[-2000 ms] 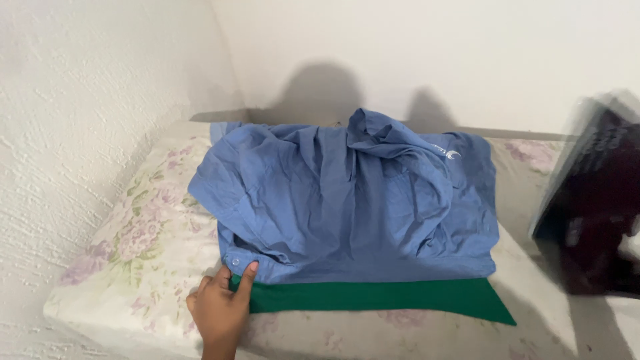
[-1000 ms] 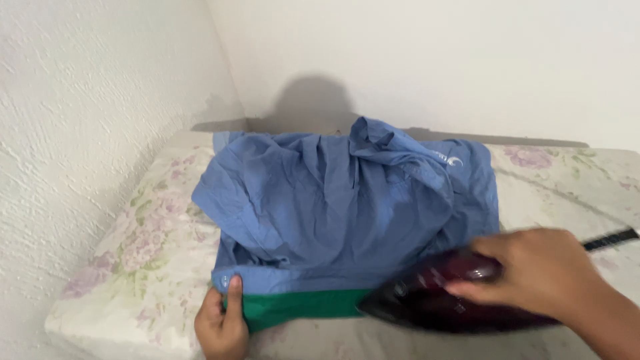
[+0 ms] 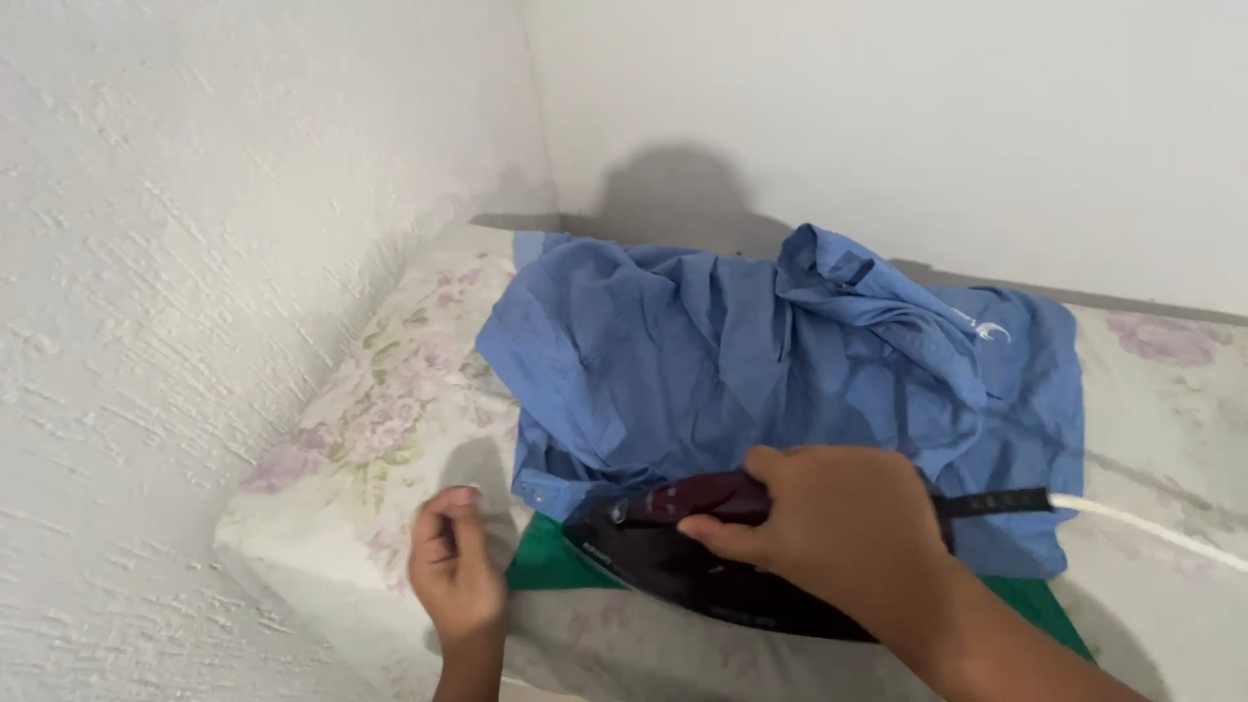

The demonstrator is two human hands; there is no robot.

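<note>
My right hand (image 3: 838, 536) grips the handle of a dark red and black clothes iron (image 3: 682, 570). The iron lies over the near edge of a crumpled blue garment (image 3: 673, 361) and over a green cloth (image 3: 556, 565), its tip pointing left; its soleplate is hidden. Part of the green cloth shows under the blue one on both sides of the iron. Left of the cloths, my left hand (image 3: 458, 565) is raised with its fingers curled, touching neither cloth. Whether its fingers are fully closed is unclear.
Floral fabric (image 3: 390, 409) covers the padded surface under the garment. A rough white wall (image 3: 175, 341) rises at the left and a smooth one (image 3: 877, 127) behind. The iron's white cord (image 3: 1150, 526) runs off to the right.
The iron, in my right hand, has moved left along the garment's near edge. My left hand has let go of the cloth's left corner, where it was in both earlier frames.
</note>
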